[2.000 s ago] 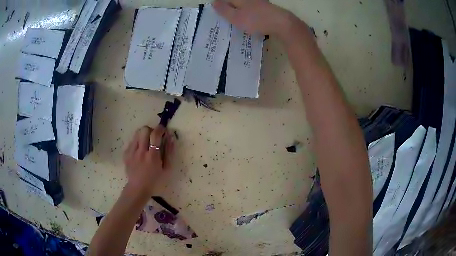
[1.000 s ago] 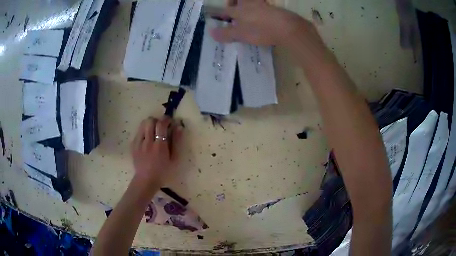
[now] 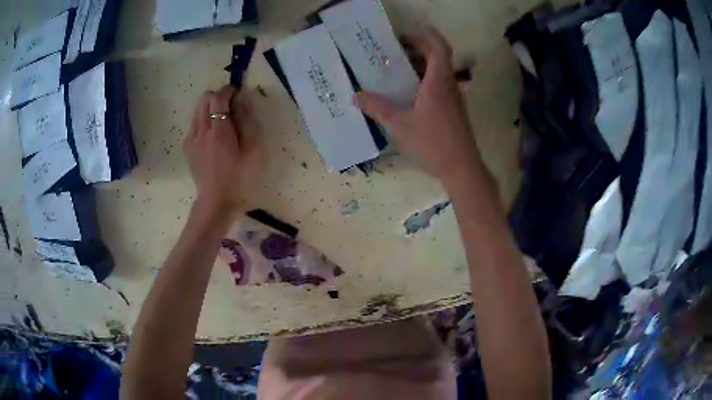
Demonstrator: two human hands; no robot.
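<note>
Two long white-topped bundles lie side by side, the left one [image 3: 324, 98] and the right one [image 3: 375, 55], slanted, with dark fabric showing at their edges. My right hand [image 3: 425, 109] grips the right bundle, thumb across its lower part and fingers around its far right side. My left hand [image 3: 218, 148], with a ring, rests on the table with its fingers bent. A jagged black piece [image 3: 240, 62] sticks out beyond its fingertips; whether the fingers hold it cannot be told.
White-topped bundles [image 3: 47, 125] line the left side, with a thick one [image 3: 90, 125] beside them. Another bundle [image 3: 195, 19] is cut off at the top. A printed scrap [image 3: 285, 258] lies near the table's front edge. Long white-topped pieces [image 3: 660, 148] and dark fabric [image 3: 554, 172] fill the right.
My right hand has drawn the two bundles away from the others, nearer to me, and tilted them. The view has shifted towards the table's front edge. My left hand stays by the black piece.
</note>
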